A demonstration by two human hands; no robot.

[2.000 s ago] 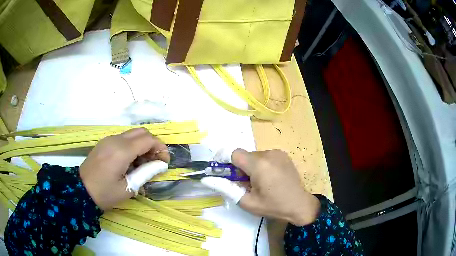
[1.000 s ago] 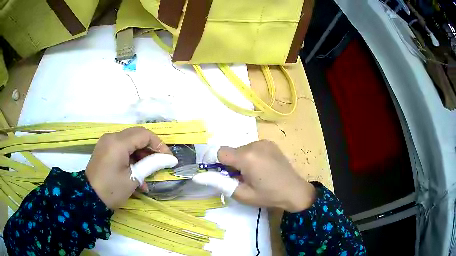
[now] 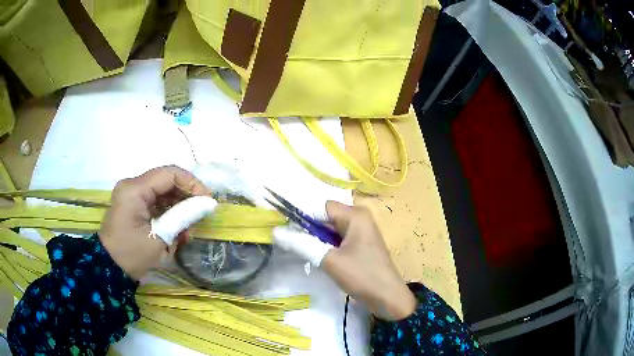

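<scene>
My left hand [image 3: 156, 219], with a white wrap on the thumb, pinches yellow straps [image 3: 240, 222] whose ends reach right over a round clear-rimmed container [image 3: 224, 263] with thread bits in it. My right hand [image 3: 358, 257], also with a white-wrapped thumb, holds purple-handled thread snips [image 3: 303, 220]. The snips' pointed blades are apart and point up and left, just above the strap ends. The right thumb is at the strap ends; whether it touches them is unclear.
A bundle of yellow straps [image 3: 229, 323] lies nearer me on the white sheet [image 3: 90, 139]. Yellow bag bodies [image 3: 340, 59] with brown bands stand behind, strap loops [image 3: 386, 177] hanging onto the table. A khaki tab [image 3: 177, 90] lies at the back. A red item [image 3: 504, 167] is at right.
My left hand has moved slightly left and the straps in it now show flat over the container. The snips have moved off the strap tip, turned upward, and their blades have opened.
</scene>
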